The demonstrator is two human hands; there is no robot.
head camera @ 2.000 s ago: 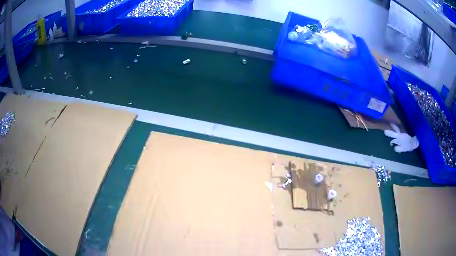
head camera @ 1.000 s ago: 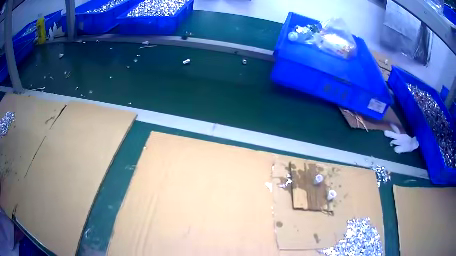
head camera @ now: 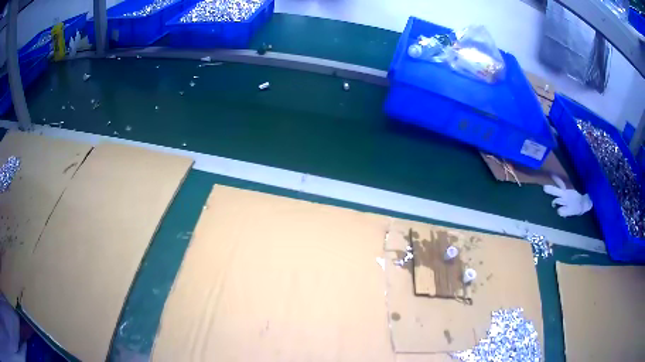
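Note:
Neither of my hands is in view. A large tan cardboard mat [head camera: 283, 276] lies nearest in front of me. On its right part sits a small brown cardboard block [head camera: 433, 272] with dark stains on and around it. Two whitish round pieces stand at the block's right side, one farther back [head camera: 452, 252] and one nearer [head camera: 469, 275]. A wide pile of small silver fittings [head camera: 506, 338] lies at the mat's lower right, cut off by the bottom edge. A few small bits [head camera: 405, 257] lie left of the block.
A pale rail [head camera: 304, 184] runs behind the mat. Beyond it, a blue tote [head camera: 467, 99] holds clear bags. A white glove [head camera: 568, 198] lies by a blue tray of metal parts [head camera: 615, 177]. Another cardboard sheet [head camera: 99, 226] is at left. A smaller fittings heap [head camera: 540, 246] sits near the rail.

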